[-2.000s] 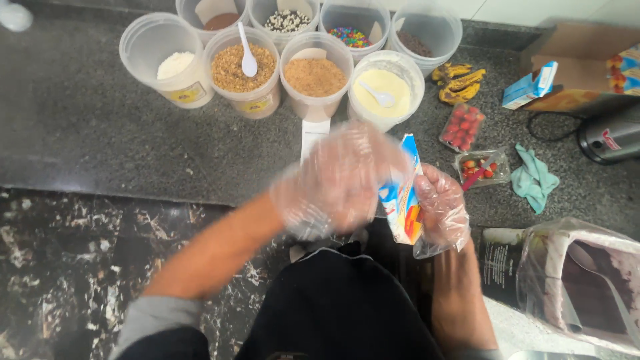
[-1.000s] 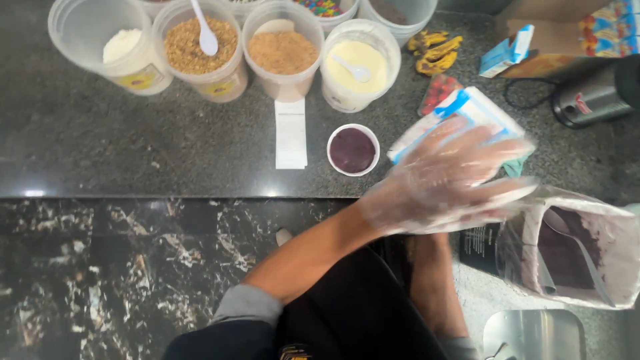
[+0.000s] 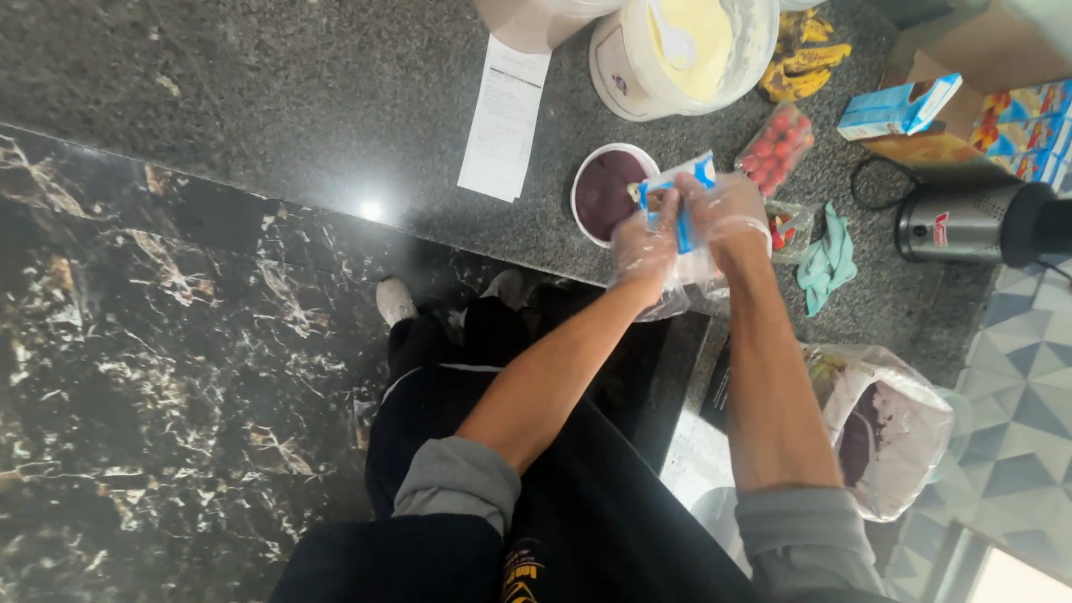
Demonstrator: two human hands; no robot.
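Both my hands wear clear plastic gloves and hold a blue and white carton [image 3: 687,219] between them. The carton is tilted, and its near corner is over the right rim of a white round tub [image 3: 610,194] of dark purple food. My left hand [image 3: 645,249] grips the carton's left side, close to the tub's lower right edge. On the carton's upper right side, my right hand [image 3: 727,205] holds on, fingers around the top. Part of the carton is hidden behind the fingers and the loose plastic.
A paper slip [image 3: 505,121] lies left of a large tub of pale yellow powder [image 3: 620,63]. Banana peels [image 3: 800,71], a pack of red berries [image 3: 775,146], a teal cloth [image 3: 829,258], an appliance's metal base [image 3: 942,222] and an open cardboard box [image 3: 930,149] are at right. A bagged container [image 3: 909,431] is below.
The carton, upright between my hands and then lying flatter under my glove, is now tilted at the purple tub's rim. Both hands are around it. The view has turned and come closer.
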